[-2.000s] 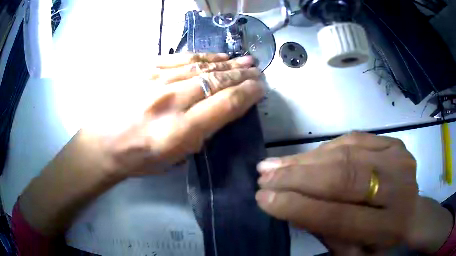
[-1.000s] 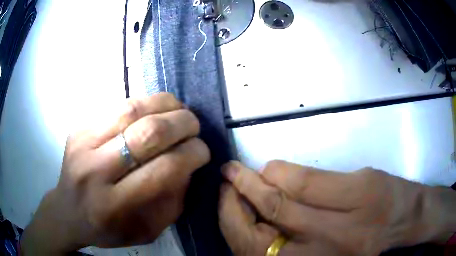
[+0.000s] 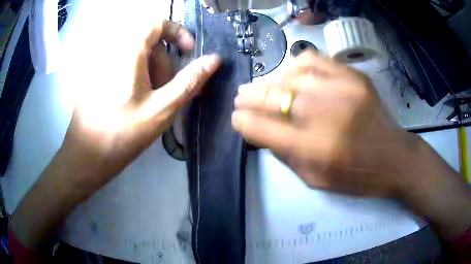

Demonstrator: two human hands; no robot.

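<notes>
A long dark denim strip (image 3: 219, 180) runs from the presser foot (image 3: 244, 33) at the top centre down past the near table edge. A pale stitch line runs lengthwise near its left edge. My left hand (image 3: 139, 98) is at the strip's left side, thumb over the cloth and fingers curled apart from it; it is overexposed. My right hand (image 3: 320, 118) is blurred, with its fingertips pinched at the strip's right edge, just below the round needle plate (image 3: 271, 44). The needle tip is too small to make out.
A white ribbed knob (image 3: 351, 38) hangs right of the needle area. A small perforated disc (image 3: 303, 48) is partly behind my right hand. Dark denim pieces (image 3: 428, 51) lie at upper right, a yellow stick (image 3: 464, 154) at the right edge, and dark strips (image 3: 18, 98) at far left.
Both hands have moved up towards the presser foot. My left hand has opened from its closed grip on the strip. The strip now lies straighter, with its upper end at the foot.
</notes>
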